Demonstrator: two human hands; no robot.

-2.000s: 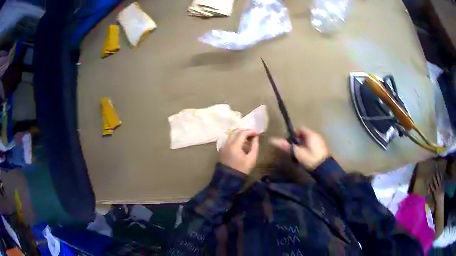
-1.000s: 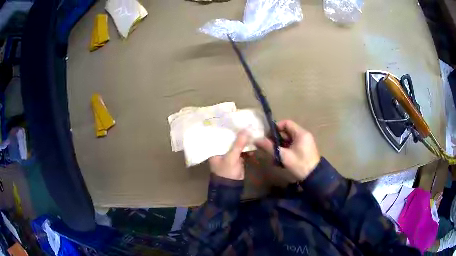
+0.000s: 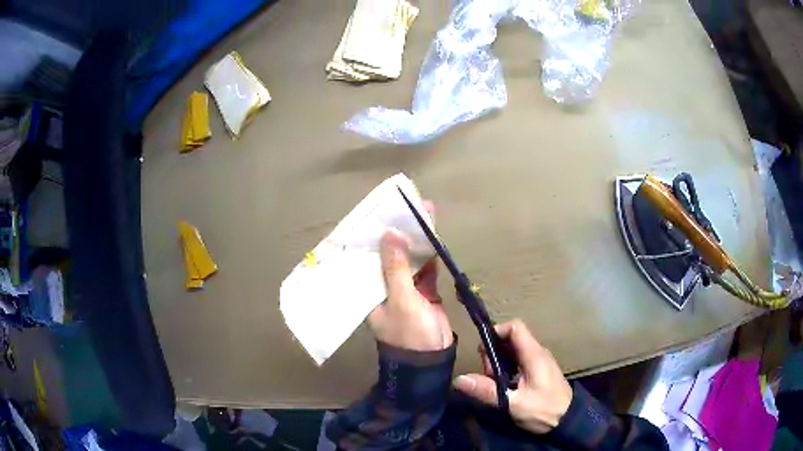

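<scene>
My left hand (image 3: 412,295) holds an off-white sewn piece (image 3: 339,277), thumb on top and fingers beneath, tilted over the table near its front edge. A small yellow scrap (image 3: 312,257) lies on its face. It cannot be told whether one piece or several are held. My right hand (image 3: 526,380) holds black shears (image 3: 471,304) by the handles. Their blades point up and left along the right edge of the off-white piece and look closed or nearly so. A yellow bit (image 3: 475,289) clings near the pivot.
A pressing table (image 3: 528,194) bears a cream stack (image 3: 373,40), a smaller pale pile (image 3: 236,92), mustard pieces (image 3: 195,121) and more mustard pieces (image 3: 195,255) at left, a crumpled clear bag (image 3: 458,75) at far centre, and an iron (image 3: 671,233) at right.
My left hand has lifted the off-white piece and turned it to a diagonal. My right hand with the shears has moved lower, the blades now beside the piece. The view has shifted.
</scene>
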